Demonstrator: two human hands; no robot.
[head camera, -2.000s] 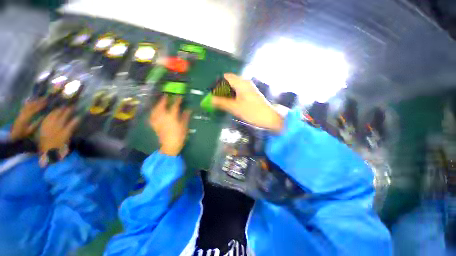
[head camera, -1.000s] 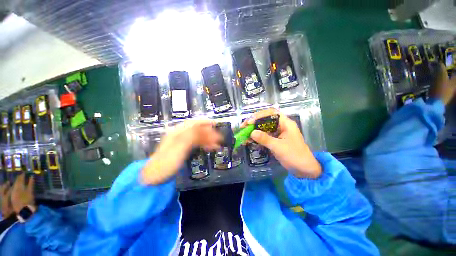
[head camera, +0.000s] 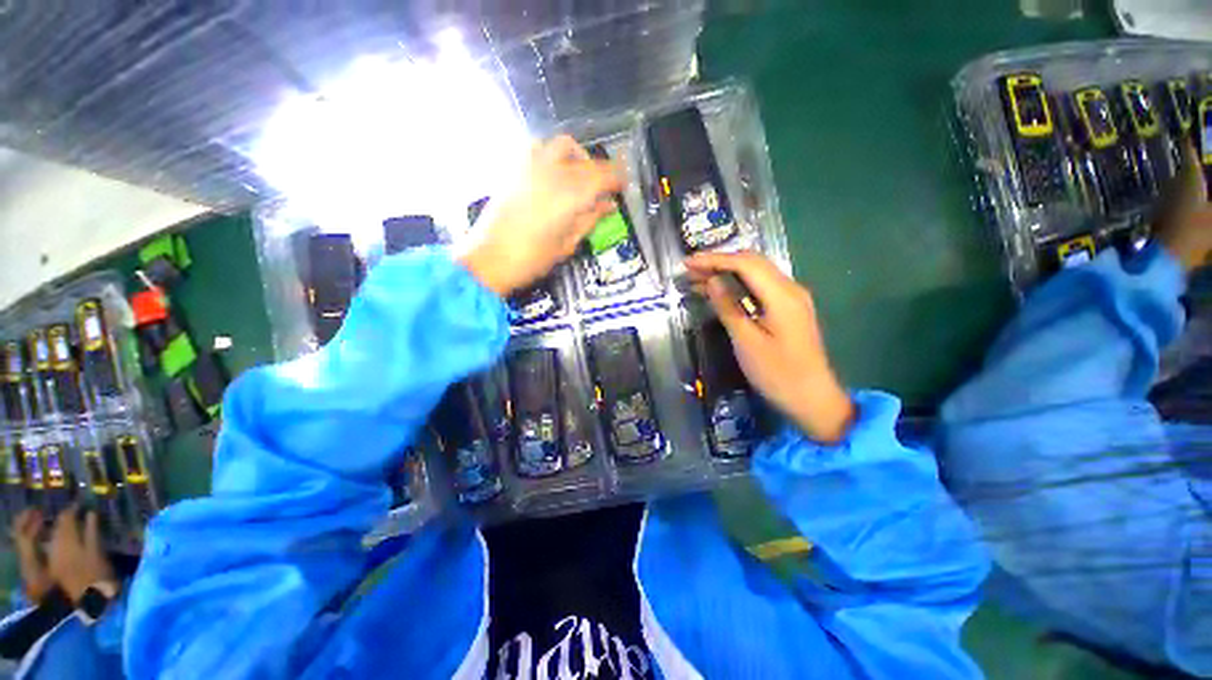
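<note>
My left hand (head camera: 538, 219) reaches over the tray's back row, fingertips at the upper end of a face-down phone (head camera: 614, 268); whether they grip it is hard to tell. A green battery (head camera: 607, 233) lies in that phone's back. My right hand (head camera: 778, 332) is right of it, over the tray's middle, with a small dark piece (head camera: 740, 295), perhaps a battery, between thumb and fingers. The clear blister tray (head camera: 768, 199) holds two rows of face-down black phones; my left hand and sleeve hide some of them.
Shiny stacked trays (head camera: 173, 80) with strong glare stand behind on the left. Loose green, red and black batteries (head camera: 176, 353) lie left of the tray. Neighbours' phone trays (head camera: 981, 100) are at both sides. A neighbour's blue sleeve (head camera: 1063, 385) is at the right.
The green battery has moved from my right hand into a back-row phone. My left hand has moved up to that phone. The tray appears shifted left in view.
</note>
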